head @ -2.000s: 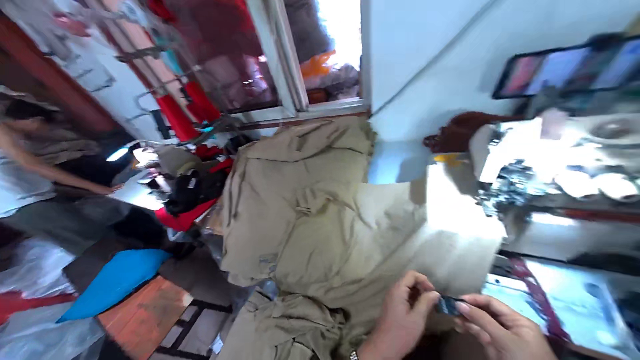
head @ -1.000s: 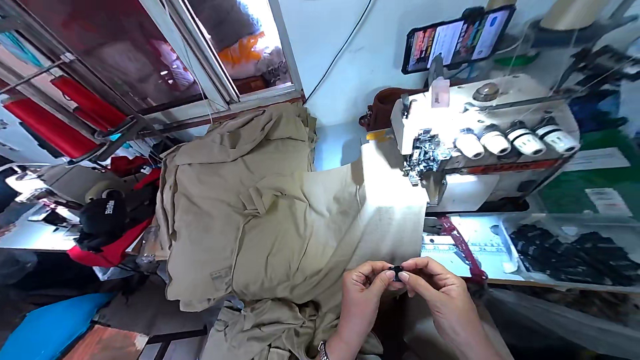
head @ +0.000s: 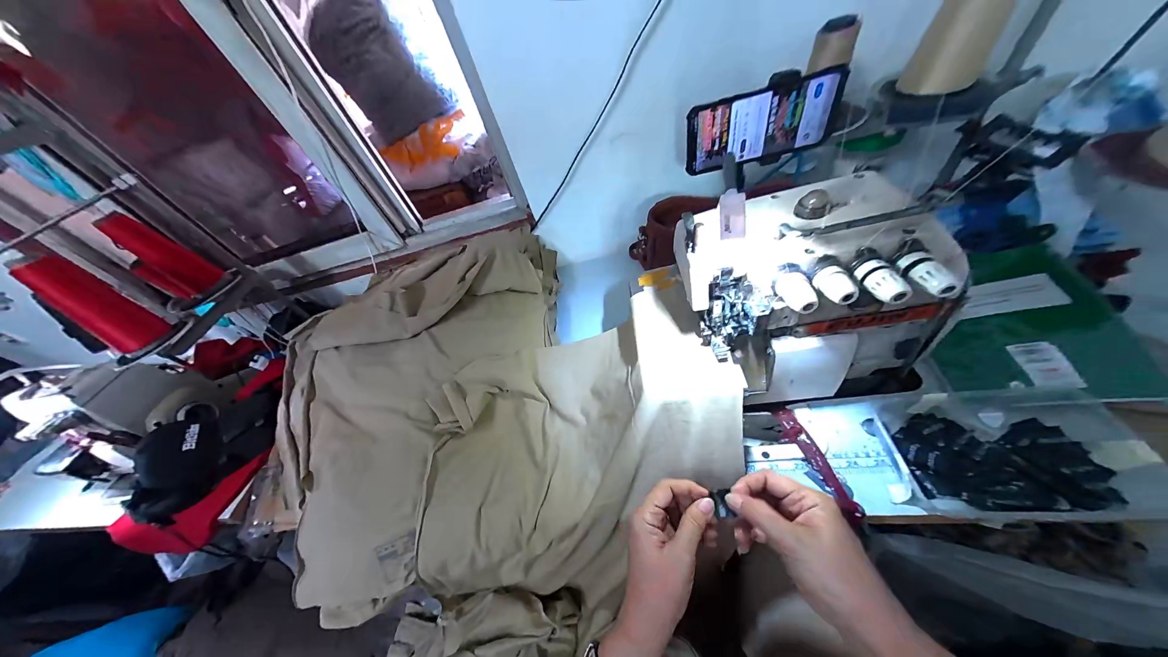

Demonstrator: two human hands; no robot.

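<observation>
A small dark fabric label (head: 723,504) is pinched between my left hand (head: 664,547) and my right hand (head: 798,534), just past the near edge of the khaki cloth. Khaki garments (head: 493,411) lie heaped to the left, one panel reaching under the lit head of a white overlock sewing machine (head: 821,246). A clear plastic tray (head: 1013,411) holding several black labels (head: 1013,461) sits to the right of my hands.
A ruler (head: 858,461) and a dark red strap (head: 817,456) lie before the machine. A phone (head: 766,119) is mounted above it. Green packaging (head: 1049,319) lies at right. Another sewing machine (head: 109,401) with a black cap (head: 178,456) stands at left, below a window (head: 401,164).
The view has swung left and down since two seconds ago. Both hands keep the small dark piece between their fingertips. A person seen at the left two seconds ago is out of view.
</observation>
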